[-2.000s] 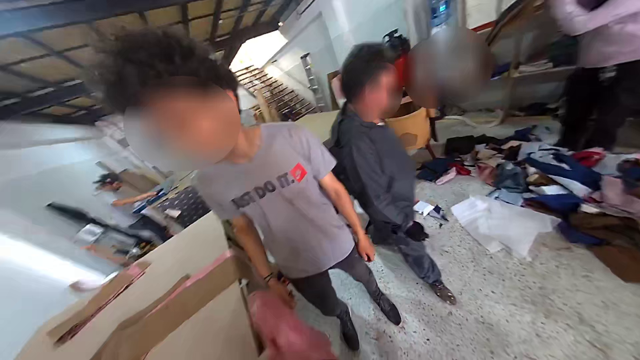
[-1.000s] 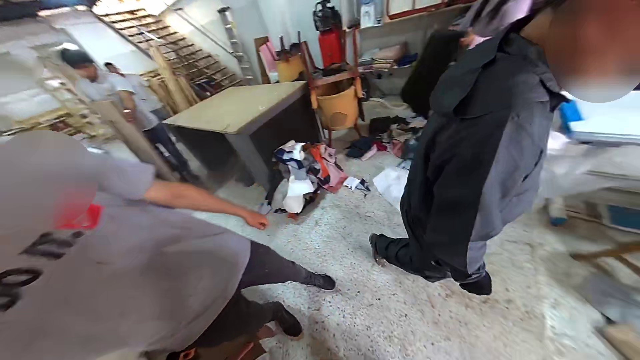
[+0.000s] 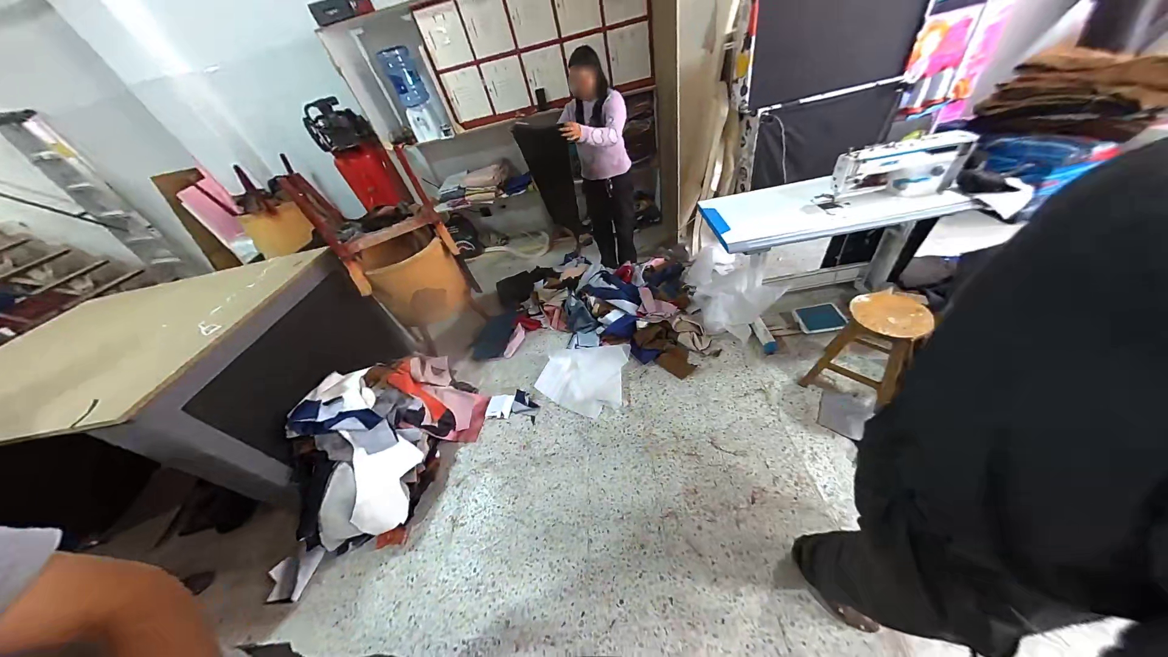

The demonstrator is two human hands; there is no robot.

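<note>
Neither my left hand nor my right hand shows in the head view. A heap of fabric scraps (image 3: 374,456) lies on the floor beside a large table (image 3: 164,319). Farther off, more fabric scraps (image 3: 620,310) are spread behind a white sheet (image 3: 584,379). At the back, a person in a pink top (image 3: 604,137) holds a dark piece of material (image 3: 547,169). A sewing machine (image 3: 903,169) stands on a white sewing table (image 3: 776,214) at the right.
A person in dark clothes (image 3: 1013,411) is close at the right. Another person's bent arm (image 3: 100,602) enters at the lower left. A wooden stool (image 3: 890,319) stands near the sewing table. Upturned chairs (image 3: 415,278) are beside the large table. Speckled floor (image 3: 639,511) shows between the people.
The view has swung and moved closer to the scrap heaps. The person in the grey shirt now shows only as an arm at lower left. The sewing machine has come into view.
</note>
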